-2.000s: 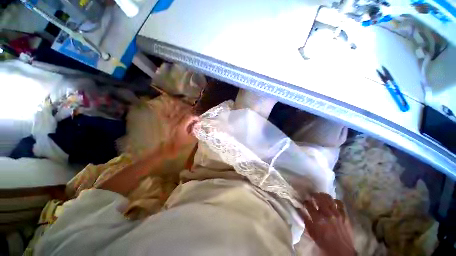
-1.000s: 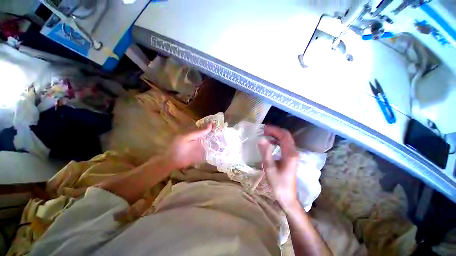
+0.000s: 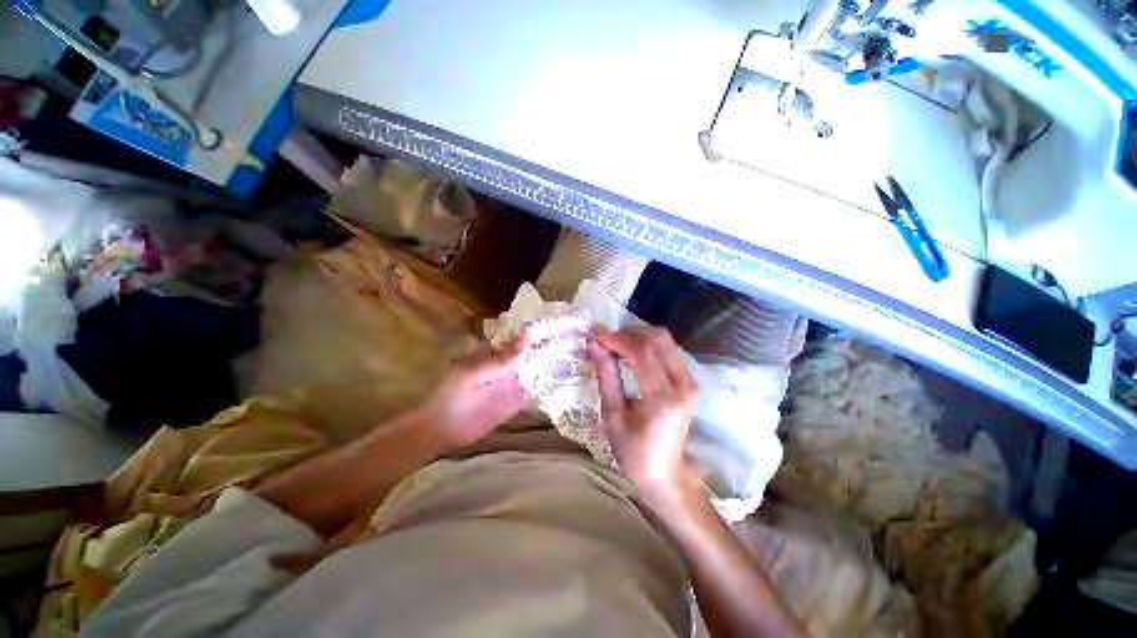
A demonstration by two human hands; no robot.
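Observation:
A cream lace trim [image 3: 576, 409] with a scalloped edge lies bunched between my hands over my lap. Sheer white fabric [image 3: 736, 430] hangs from it on the right, behind my right wrist. My left hand [image 3: 484, 393] holds the lace from the left side. My right hand [image 3: 648, 396] pinches the lace near its upper part, with thumb and fingers close together. The hands are nearly touching. The exact fingertip contact is blurred by glare.
The white machine table [image 3: 524, 94] runs across the top, with a measuring strip along its edge. Blue thread snips [image 3: 913, 229] and a flat black phone [image 3: 1035, 322] lie at its right. The presser foot [image 3: 798, 102] is above. Cream fabric heaps [image 3: 873, 436] lie below the table.
My right hand came up from the lower right of the lap to the lace beside my left hand. The stretched lace is now bunched. The table view has shifted left.

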